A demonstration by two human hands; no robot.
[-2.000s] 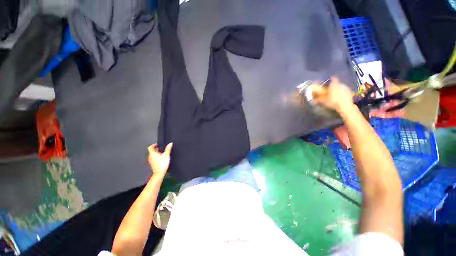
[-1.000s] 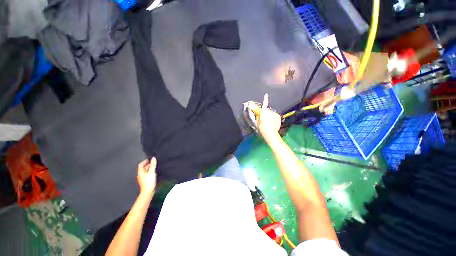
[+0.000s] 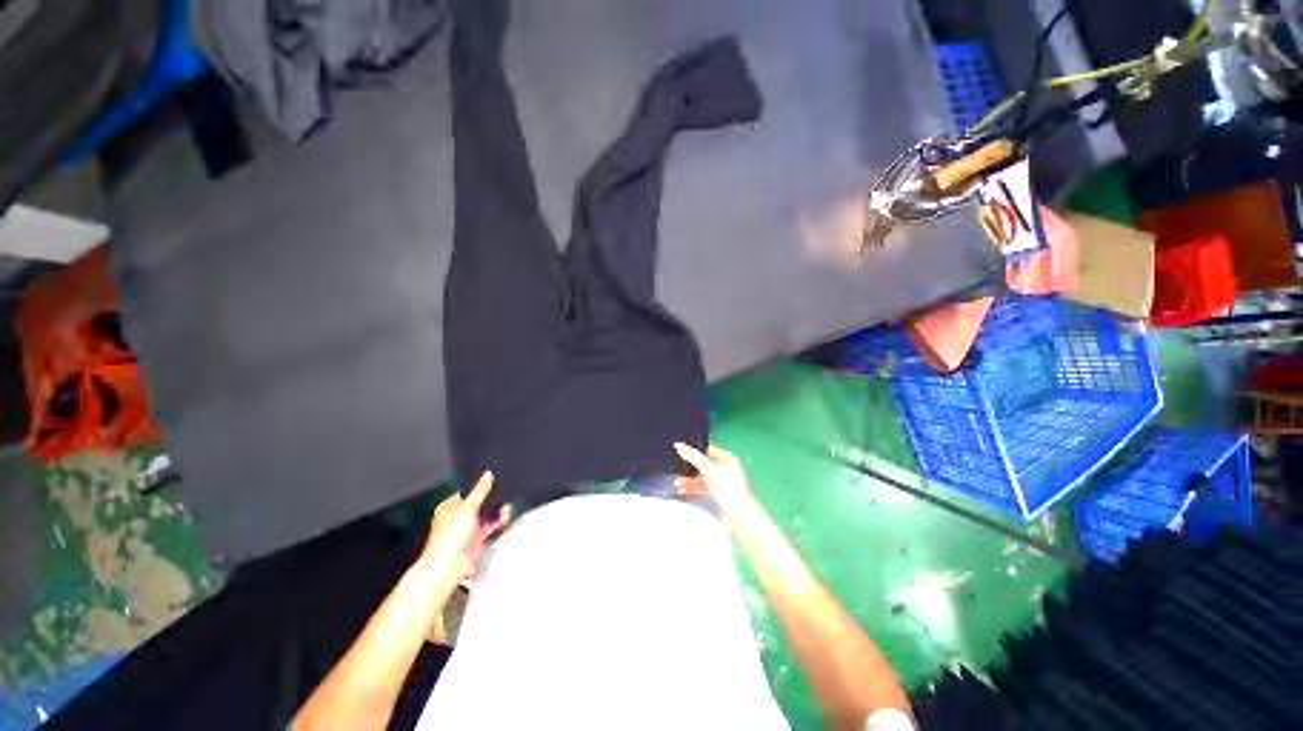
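Note:
Black trousers (image 3: pixel 572 393) lie on the dark grey ironing table pad (image 3: pixel 300 329), waistband toward me at the near edge. One leg runs straight up to the far edge; the other bends right near its hem. My left hand (image 3: pixel 466 523) holds the left end of the waistband. My right hand (image 3: pixel 712 474) is at the right end of the waistband, fingers on the cloth edge. The silver steam iron (image 3: pixel 936 179) with its tan wooden handle rests at the right end of the table, out of my hands.
A grey garment (image 3: pixel 322 50) lies crumpled at the far left edge. A yellow hose (image 3: pixel 1100 72) runs right from the iron. Blue plastic crates (image 3: pixel 1022 414) stand on the floor at right. An orange-red bag (image 3: pixel 83 357) is at left. Dark garments (image 3: pixel 1157 643) fill the lower right.
My right hand has let go of the iron, which now rests at the table's right end, and has moved to the waistband. The bent trouser leg has shifted.

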